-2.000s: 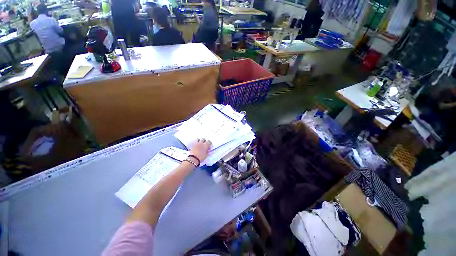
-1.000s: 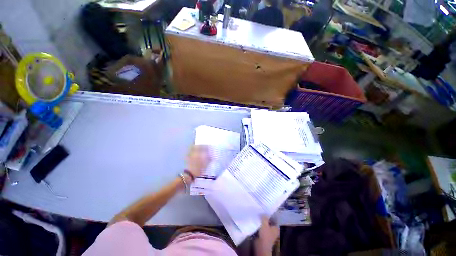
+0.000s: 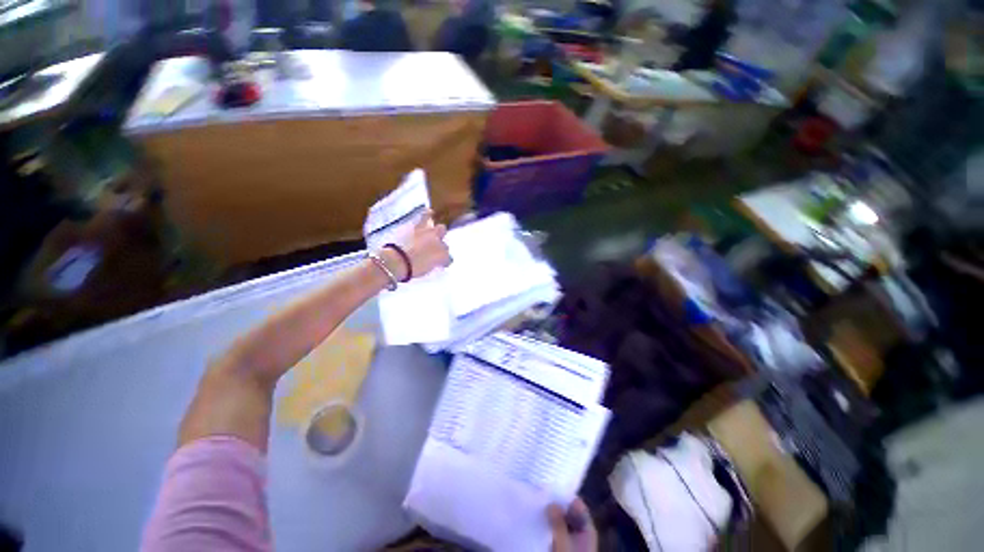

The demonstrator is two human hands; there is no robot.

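Note:
My left hand (image 3: 419, 250) grips a white printed sheet (image 3: 406, 205) and holds it up at the left side of the paper stack (image 3: 491, 270). My right hand (image 3: 572, 528), partly cut off by the lower edge, holds other printed sheets (image 3: 513, 421) by their lower right corner, in front of the stack. A tape roll (image 3: 331, 429) lies on the work table beside a tan card (image 3: 329, 377). The picture is blurred.
The white work table (image 3: 140, 399) has a tape-like far edge. Beyond it stand a brown-fronted table (image 3: 313, 178) and a red and purple crate (image 3: 540, 156). Dark cloth (image 3: 631, 356), a carton (image 3: 771, 469) and white cloth (image 3: 674, 491) lie to the right.
My left hand has lifted a sheet from the table and moved it to the stack. The tape roll and tan card now show. The view has turned right; my right hand still holds its sheets.

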